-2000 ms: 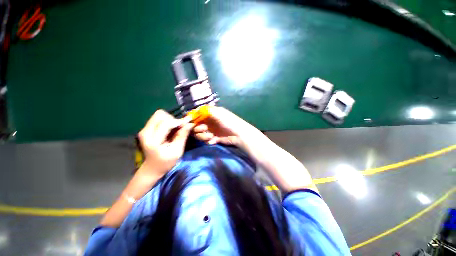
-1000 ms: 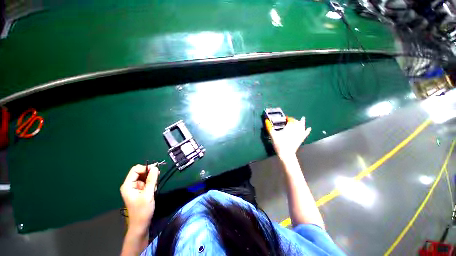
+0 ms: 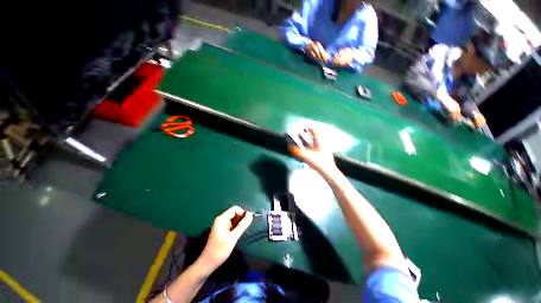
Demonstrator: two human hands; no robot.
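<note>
My right hand (image 3: 313,152), with orange finger cots, reaches out over the dark-edged rail and holds a small grey-black unit (image 3: 305,138). My left hand (image 3: 228,232) pinches a thin lead with a short pale tip (image 3: 256,215) just left of the housing. The grey and black housing (image 3: 281,226) lies on the green bench before me, its block of terminals towards me. Thin black cables (image 3: 255,237) run at its left side. The housing's upper part is dark and partly in shadow.
Orange-handled scissors (image 3: 178,126) lie at the bench's far left. A raised rail (image 3: 379,173) separates my bench from another green surface (image 3: 237,83). Another pale unit (image 3: 413,271) is partly hidden by my right arm. Two people work opposite. A red box (image 3: 131,97) stands at left.
My right hand took hold of a unit on the right side and has lifted it forward to the rail. My left hand still pinches the lead. The view has tilted up and turned.
</note>
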